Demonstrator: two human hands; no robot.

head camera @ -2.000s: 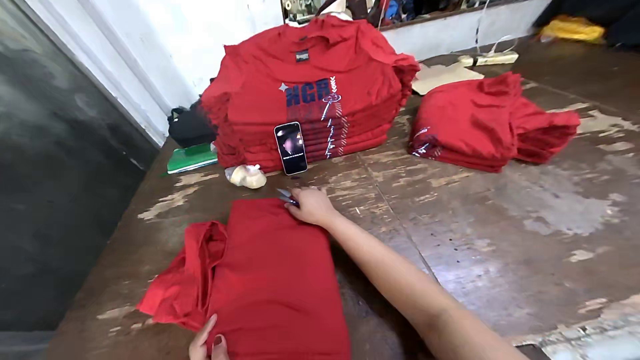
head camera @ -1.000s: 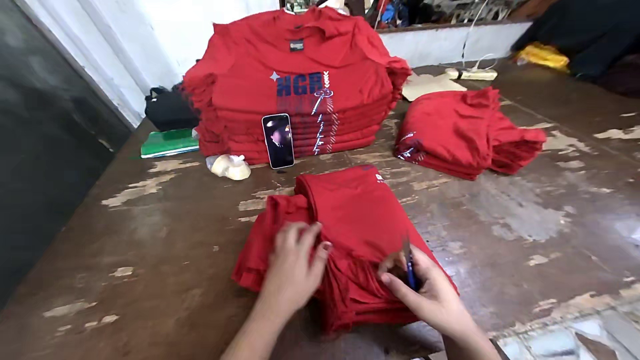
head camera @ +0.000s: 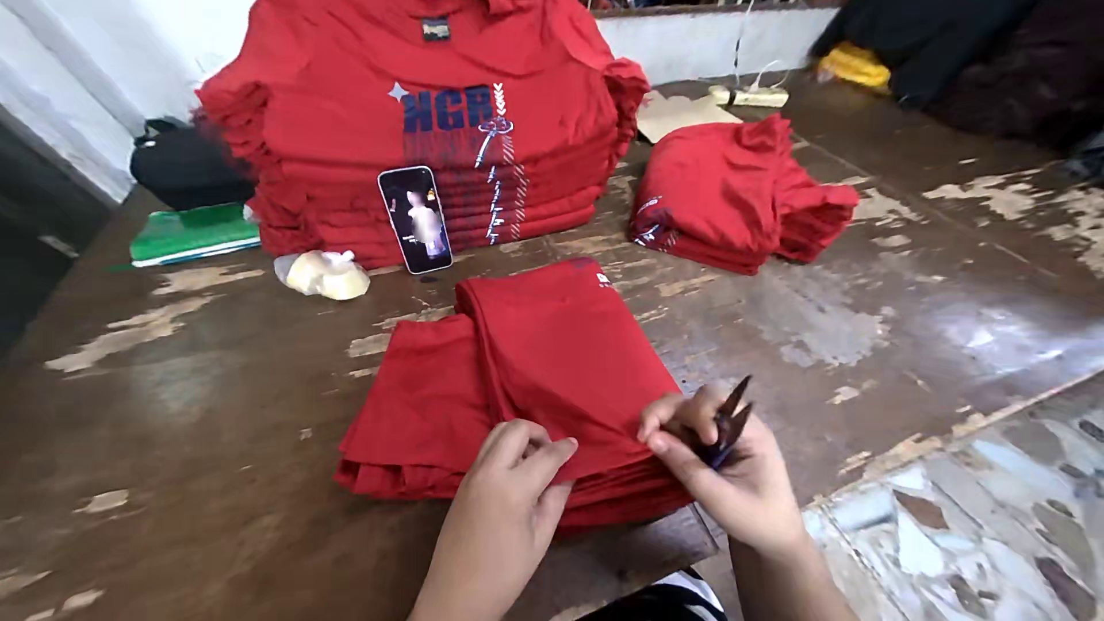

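A stack of folded red shirts (head camera: 561,345) lies on the worn wooden table in front of me. My left hand (head camera: 517,483) rests at the near edge of the top shirt, thumb and forefinger close together on the cloth. In my right hand (head camera: 733,466) is a pair of thread snips (head camera: 731,423), blades pointing up, held in the palm. The thumb and forefinger of that hand pinch the shirt's near right edge. Whether the left fingers grip cloth is hard to tell.
Behind stands a tall pile of red printed shirts (head camera: 345,129), with a phone (head camera: 416,220) leaning on it. A small plastic bag (head camera: 323,276), a green book (head camera: 194,233) and a black bag (head camera: 190,164) are at left. Another folded red pile (head camera: 716,194) sits at right on the table (head camera: 172,448).
The cloth bunched between my hands one second ago now lies flatter over the stack. Two seconds ago my right hand was at the far edge of the folded shirts with the snips.
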